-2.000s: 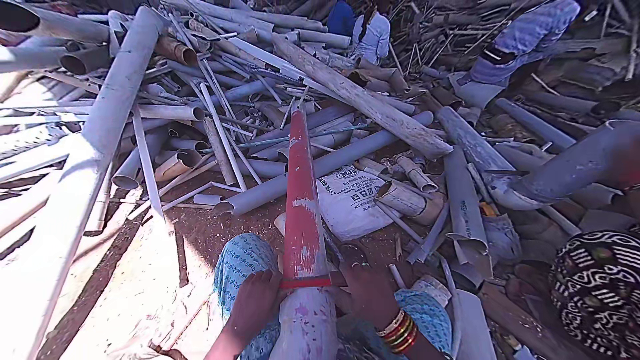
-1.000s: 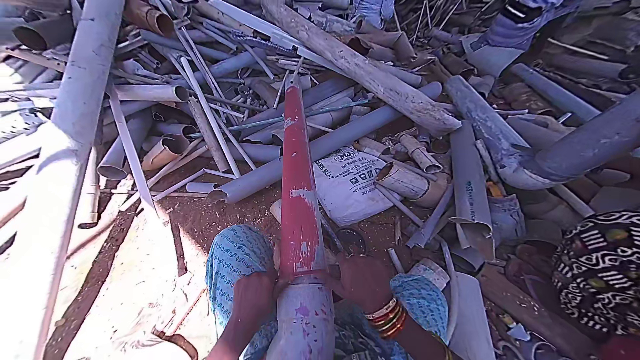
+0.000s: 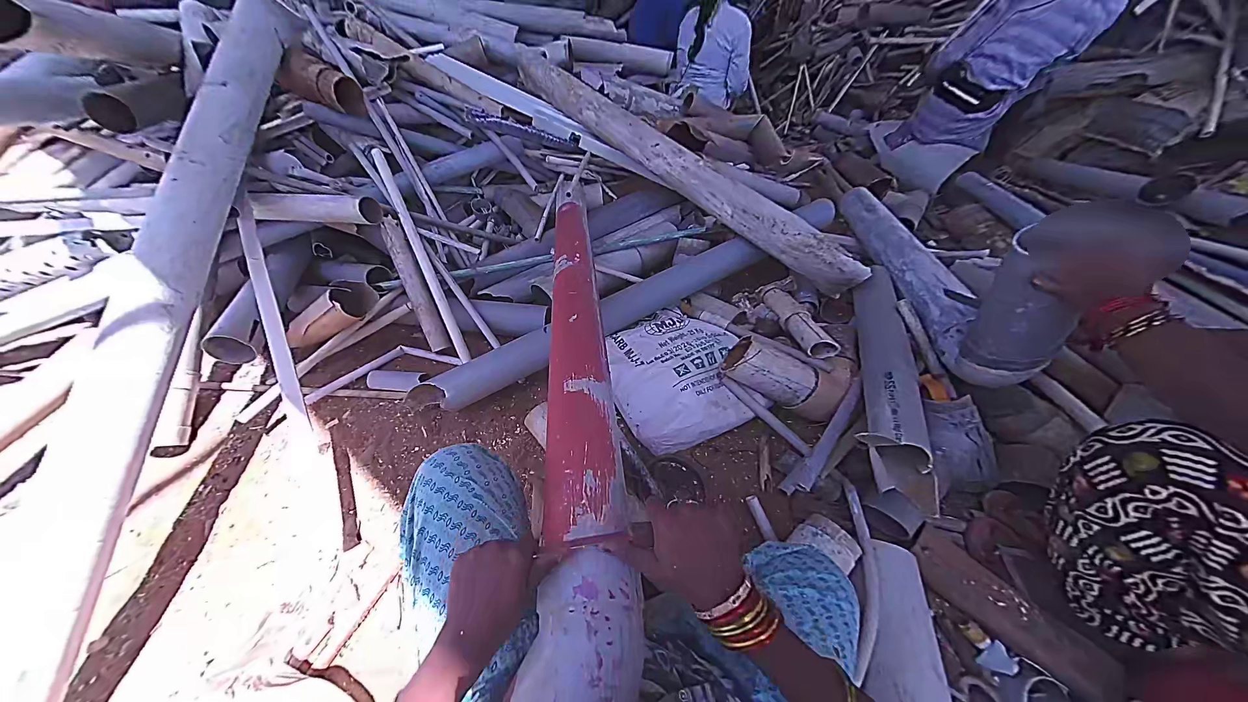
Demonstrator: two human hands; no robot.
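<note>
A long pipe, grey at the near end and painted red beyond, rises away from me between my knees. My left hand lies against its left side where the red meets the grey. On the right side of the same spot, my right hand grips at a thin edge or tool across the pipe; what exactly it is cannot be made out. Bangles circle my right wrist. A dark round object shows just beyond my right hand. The fingers of my left hand are partly hidden.
Scrap pipes surround me, with a long grey pipe crossing behind the red one. A printed white sack lies on the ground. At right, another person's hand is at a grey pipe. More people are at the top.
The co-worker's hand at the right has come into view over the grey pipe. My hands stay around the red and grey joint.
</note>
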